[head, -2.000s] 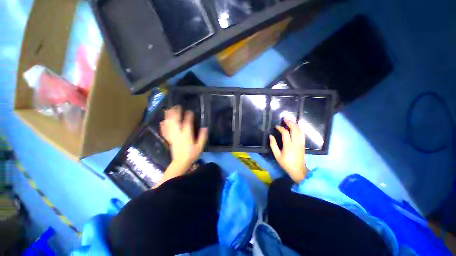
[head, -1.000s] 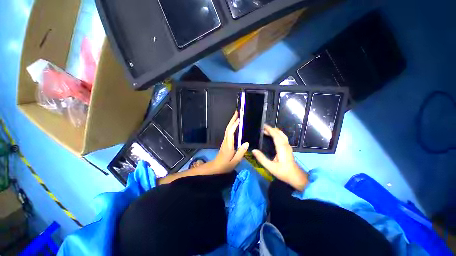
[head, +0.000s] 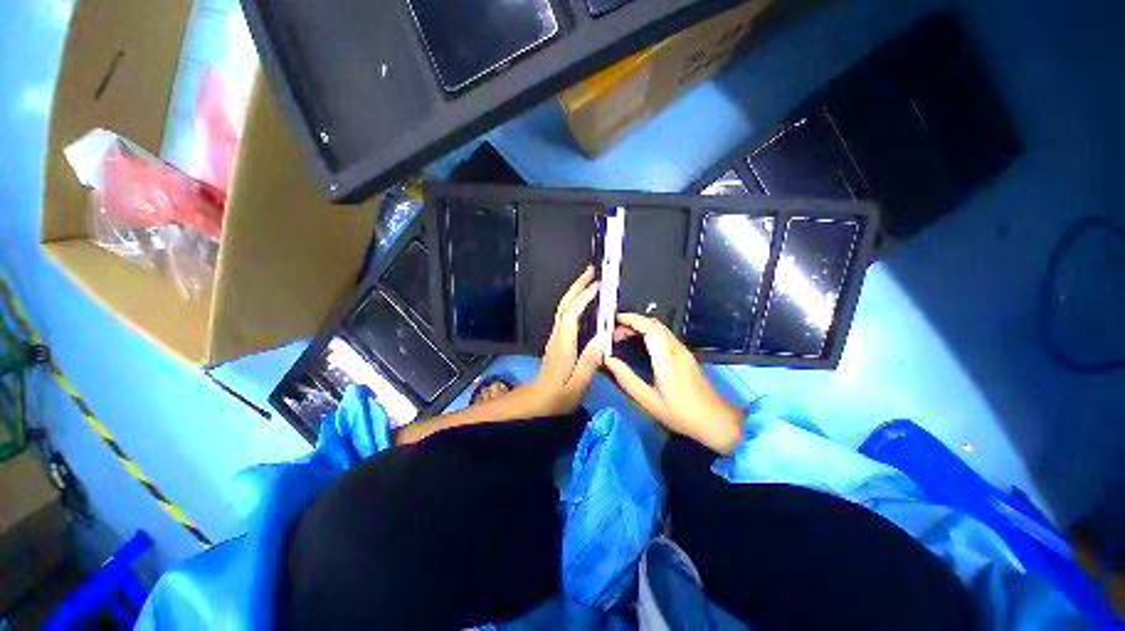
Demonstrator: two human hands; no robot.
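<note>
A long black foam phone tray point(head: 666, 203) lies in front of my knees. Three part-built phones with glossy dark faces lie in it, one point(head: 482, 271) in the far left slot and two in the right slots. Two slots between them show bare foam. Another phone point(head: 609, 281) stands on its edge over the tray's middle, its thin bright side facing up. My left hand point(head: 570, 351) holds its left side near the lower end. My right hand point(head: 666, 376) touches its lower end with the fingertips.
A larger black tray point(head: 370, 111) crosses the top. An open cardboard carton point(head: 284, 265) with a red plastic bag point(head: 160, 203) stands at left. More phone trays lie below, at lower left point(head: 296, 388) and upper right point(head: 851, 148). A closed carton point(head: 654, 86) is behind. A blue stool point(head: 938, 462) is at right.
The phone has turned from half tilted to on edge, baring the slot right of it. Earlier, my hands were apart over the tray. The tray shows slightly higher and further right.
</note>
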